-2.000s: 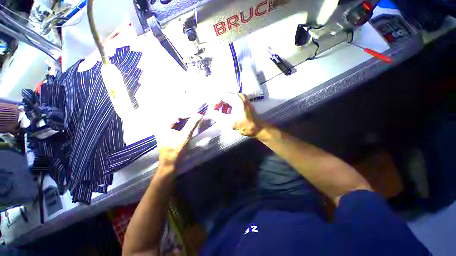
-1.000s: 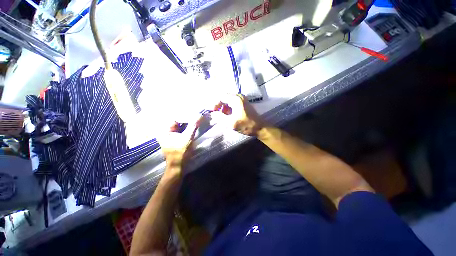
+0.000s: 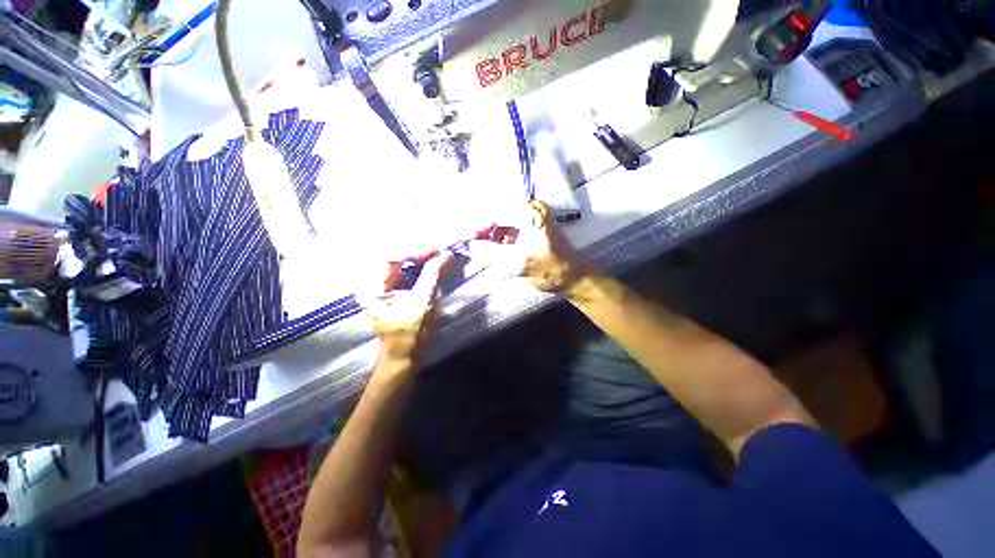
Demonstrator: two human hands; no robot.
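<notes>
My left hand [image 3: 406,305] and my right hand [image 3: 542,253] are close together at the front edge of the white machine table, washed out by the lamp light. A narrow striped strip [image 3: 316,320] runs from the left to my left hand, and a short dark striped part shows between the hands. My left fingers are closed on it. My right fingers are bent near its other end; glare hides what they hold. The presser foot area [image 3: 456,147] of the sewing machine [image 3: 546,49] is above my hands. Another striped strip [image 3: 519,136] lies right of the needle area.
Striped cut pieces [image 3: 224,267] are heaped on the left, beneath the machine lamp [image 3: 275,196]. A small black metal part [image 3: 616,144] and a red-handled tool [image 3: 824,125] lie on the right. A red lattice crate [image 3: 279,496] is below the table.
The striped strip by my left hand now lies narrower and straighter, and more dark fabric shows between the hands. My left hand has shifted slightly right. The view has moved slightly.
</notes>
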